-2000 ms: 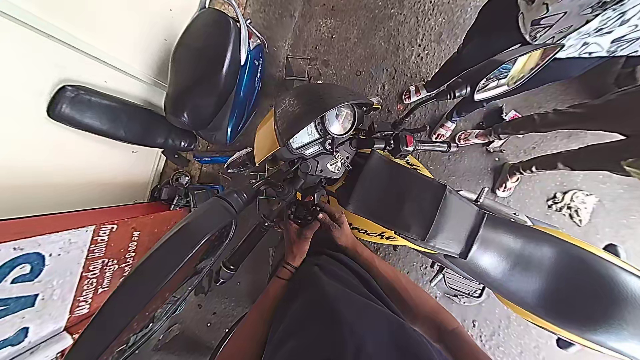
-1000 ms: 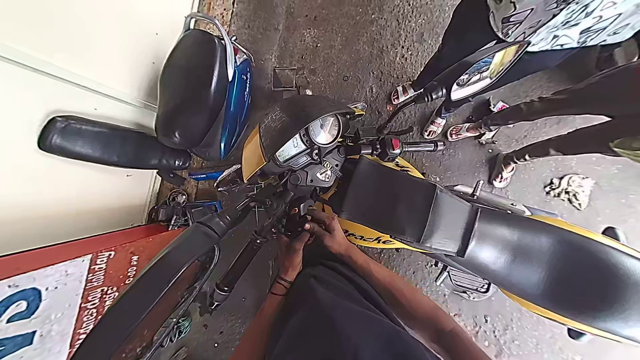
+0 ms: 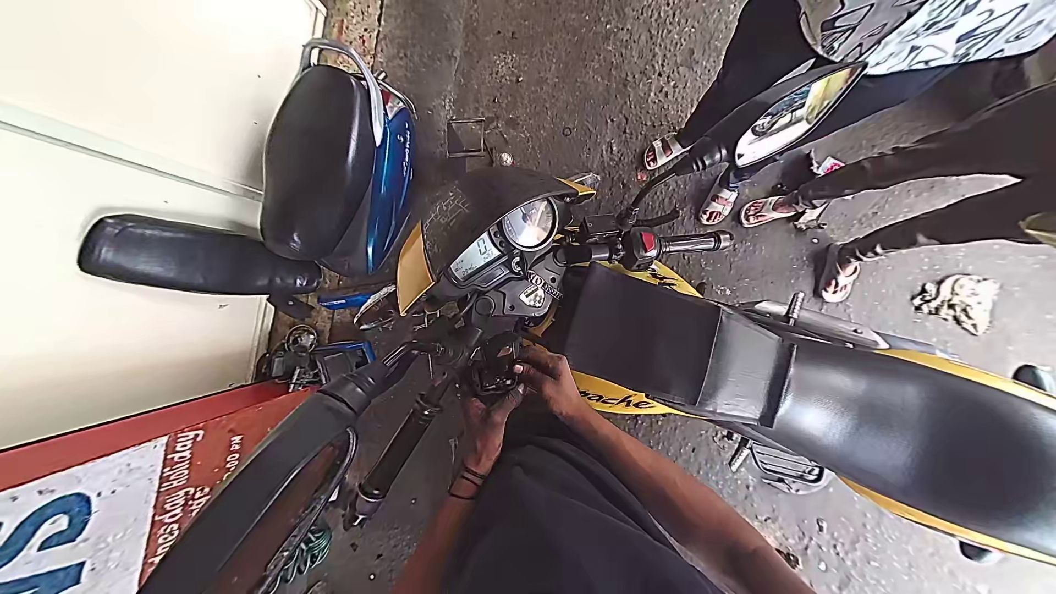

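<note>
A yellow and black motorcycle, with its black seat (image 3: 899, 454) to the right, stands in front of me. Between my hands, just below the instrument cluster (image 3: 503, 243), is a small black part (image 3: 495, 367), apparently a handlebar switch housing. My left hand (image 3: 487, 425), with dark bands at its wrist, grips it from below. At its right side, my right hand (image 3: 546, 378) pinches it between thumb and fingers. The black handlebar grip (image 3: 400, 454) lies just left of my hands. Fingers and shadow hide the part's details.
A mirror (image 3: 796, 115) projects at the upper right, near several people's legs and sandals (image 3: 763, 210). Another mirror (image 3: 247, 495) fills the lower left. A blue vehicle with a black seat (image 3: 318, 165) stands by the pale wall. A crumpled cloth (image 3: 957, 301) lies on the ground.
My hands stay at the black part beside the handlebar. The fingers of my right hand have shifted slightly on it, and more of the part now shows.
</note>
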